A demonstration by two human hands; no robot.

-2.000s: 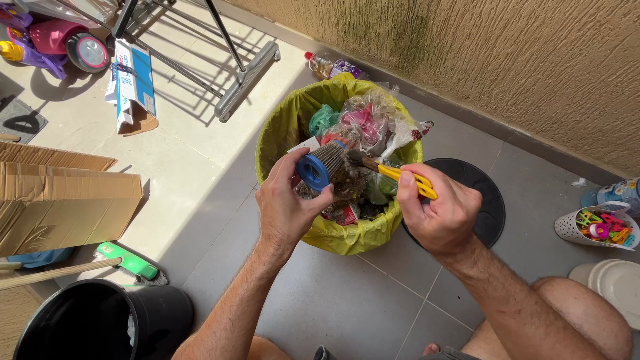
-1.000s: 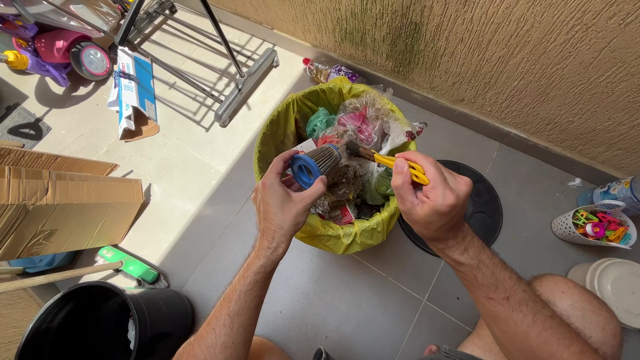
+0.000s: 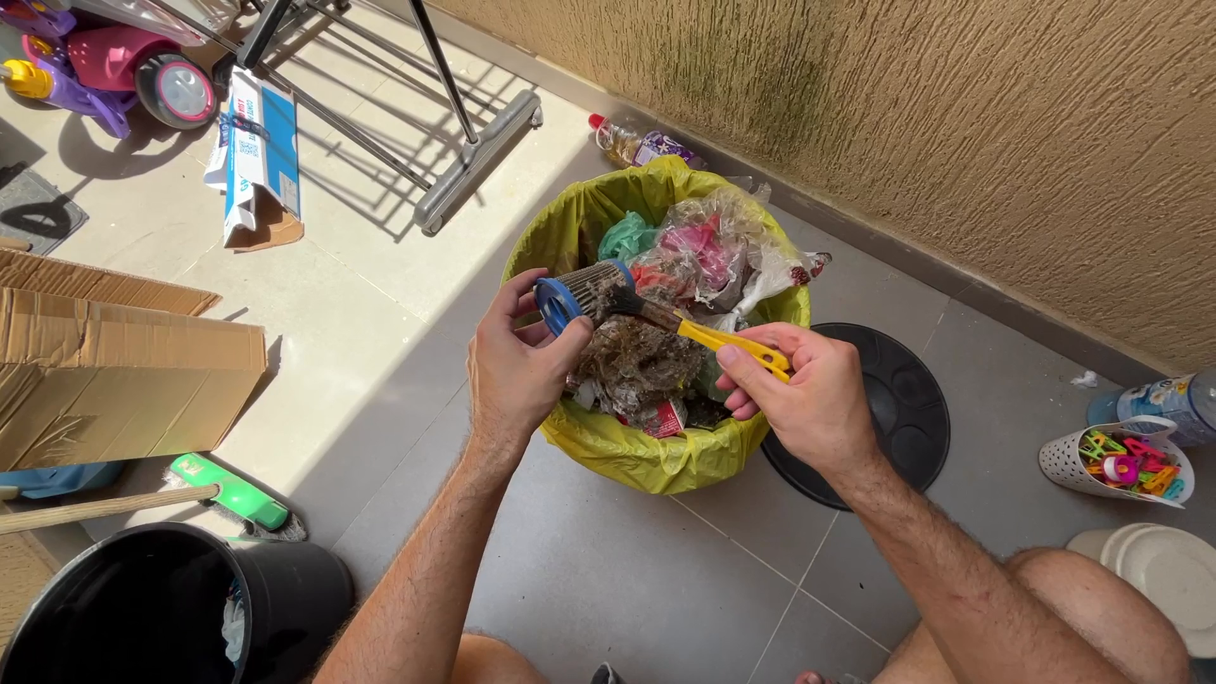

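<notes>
My left hand (image 3: 521, 366) holds a pleated cylindrical filter (image 3: 587, 290) by its blue end ring, tilted over a bin lined with a yellow bag (image 3: 655, 465). In my right hand (image 3: 803, 389) is a paintbrush with a yellow plastic handle (image 3: 727, 344); its dark bristles touch the filter's pleats, where grey dust clings. Below them in the bin lie a clump of brown-grey lint and hair (image 3: 646, 361), crumpled clear plastic (image 3: 722, 228) and a green bag (image 3: 627, 236).
A black round lid (image 3: 898, 399) lies right of the bin, near a basket of clothes pegs (image 3: 1069, 465). A plastic bottle (image 3: 627, 142) is by the wall. At left are a drying rack (image 3: 484, 157), cardboard (image 3: 142, 399), a green broom head (image 3: 228, 489) and a black bucket (image 3: 299, 579).
The filter has turned in my left hand and lies more sideways. The brush tip has moved onto the filter's pleats; one second ago it was just to the right of them.
</notes>
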